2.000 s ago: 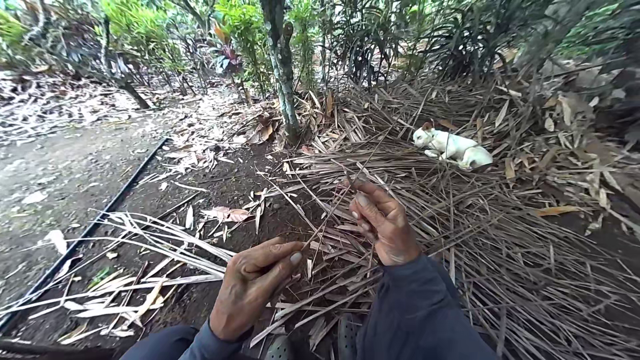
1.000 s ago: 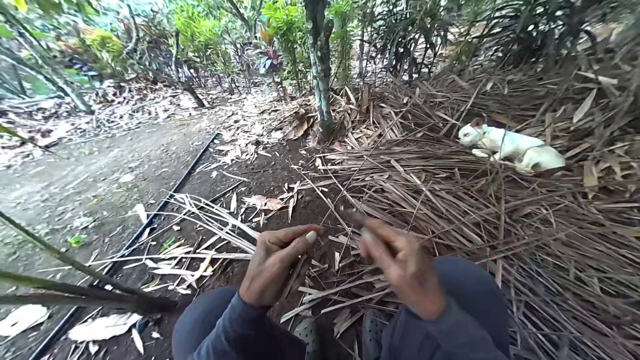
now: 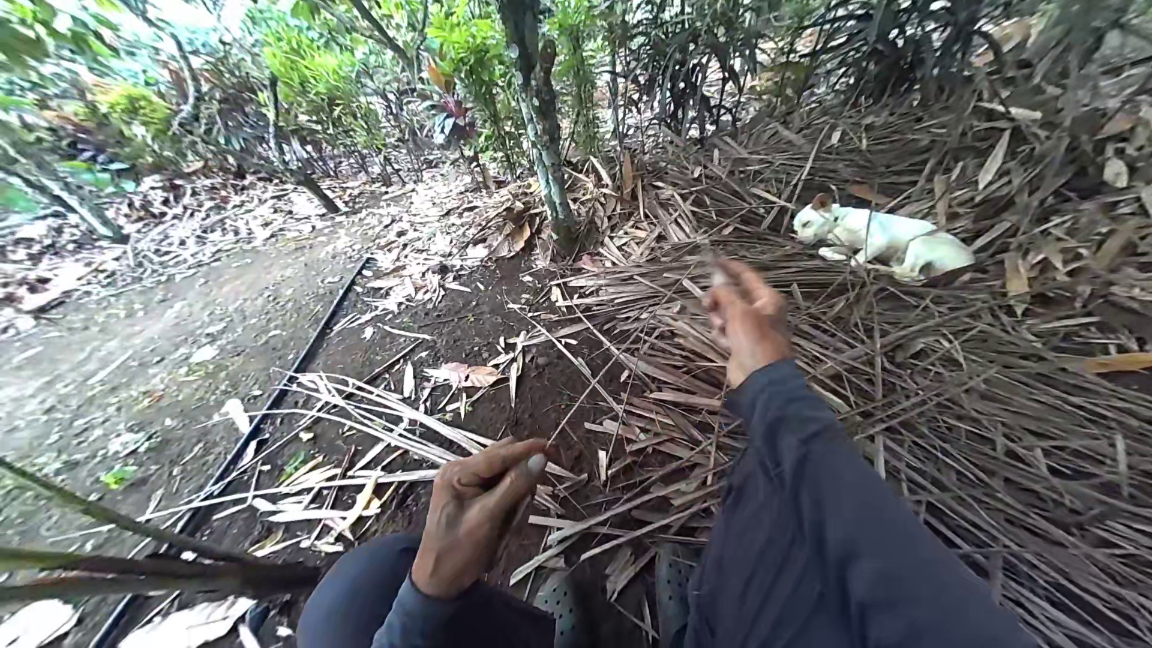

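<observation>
My left hand (image 3: 486, 504) is low in the centre, its thumb pressed to the index finger on the end of a thin stalk (image 3: 583, 396). That stalk slants up and right over dark soil and is hard to follow against the litter. My right hand (image 3: 749, 315) is farther forward and to the right, fingers curled around a small, blurred object (image 3: 715, 263) that looks like a blade; I cannot tell exactly what it is. Under and beyond the right arm lies a broad heap of dry brown palm leaflets (image 3: 810, 324). Pale stripped strands (image 3: 396, 423) lie left of my left hand.
A white dog (image 3: 886, 238) lies on the heap at the right. A slim tree trunk (image 3: 544, 144) rises at the back. A black hose (image 3: 306, 360) crosses the ground at the left, near dark branches (image 3: 180, 571) at lower left. My perforated shoes (image 3: 673, 580) are below.
My right hand has moved forward, away from my left hand, its arm now stretched out. My left hand still has its thumb and index finger together.
</observation>
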